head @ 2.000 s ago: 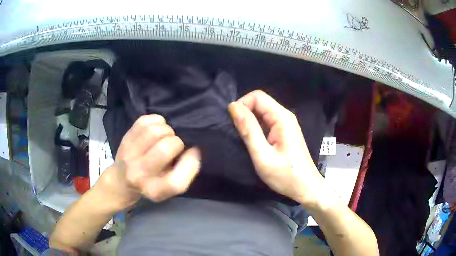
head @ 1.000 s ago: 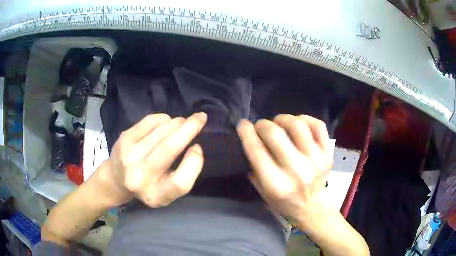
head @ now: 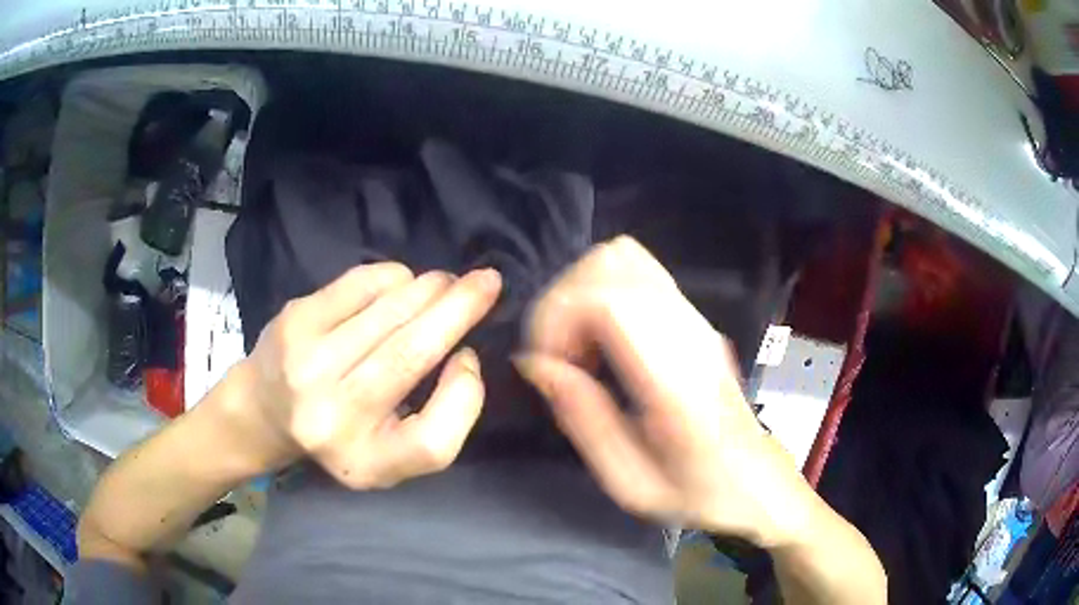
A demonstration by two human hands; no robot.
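A dark, slightly shiny garment (head: 391, 213) lies bunched across the wearer's lap, below the table edge. My left hand (head: 385, 378) is on it, fingers curled, with the cloth gathered at the index fingertip; the thumb tip sits lower, apart from the index finger. My right hand (head: 645, 390) is just right of it, blurred, with its fingers bent and thumb towards the left hand. Whether the right fingertips pinch cloth cannot be told. The cloth under both palms is hidden.
A white table edge with a printed ruler (head: 532, 50) curves across the top. A pale bin (head: 73, 260) with dark items and something red stands at left. At right are a red-edged tray (head: 838, 408) and dark cloth (head: 917, 473).
My right hand, seen knuckles up a second ago, has turned and its fingertips have moved slightly lower and left. My left hand has barely moved. The garment's folds have shifted.
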